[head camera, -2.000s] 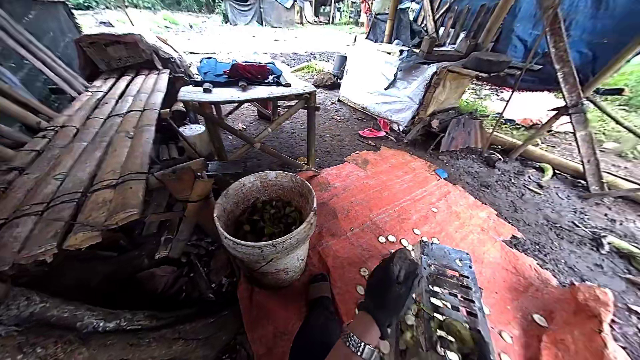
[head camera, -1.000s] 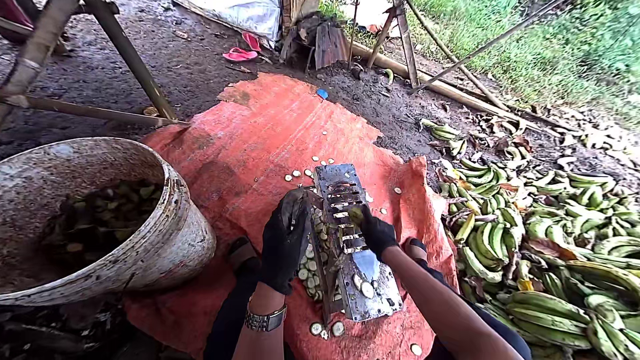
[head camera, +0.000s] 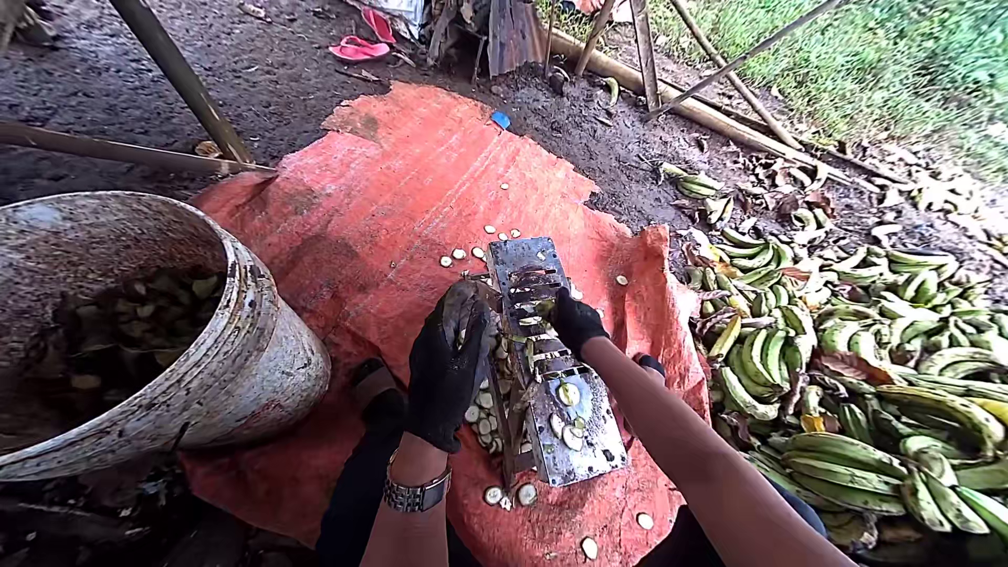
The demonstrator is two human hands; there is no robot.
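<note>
A metal multi-blade slicer [head camera: 579,421] on a wooden frame stands on the orange-red tarp [head camera: 409,197]. Round banana slices [head camera: 568,394] lie on its near plate and on the tarp around it. My left hand [head camera: 450,362], in a black glove, is at the slicer's left side, fingers curled; a pale slice shows at its fingers, but its grip is unclear. My right hand [head camera: 576,321], also gloved in black, is over the blades at the right edge, closed around a greenish piece, apparently peeled banana [head camera: 545,309]. More slices are heaped under the frame.
At left stands a large dirty white bucket [head camera: 276,354] with dark greenish pieces inside. Many green banana bunches [head camera: 846,465] cover the ground at right. Pink flip-flops [head camera: 360,49], wooden poles [head camera: 185,87] and a bamboo pole [head camera: 709,118] are further off. A blue scrap [head camera: 500,120] lies on the tarp.
The view has swung down and right since the first frame. My right hand, not seen two seconds ago, is at the slicer in the last two frames. My left hand stays beside the slicer.
</note>
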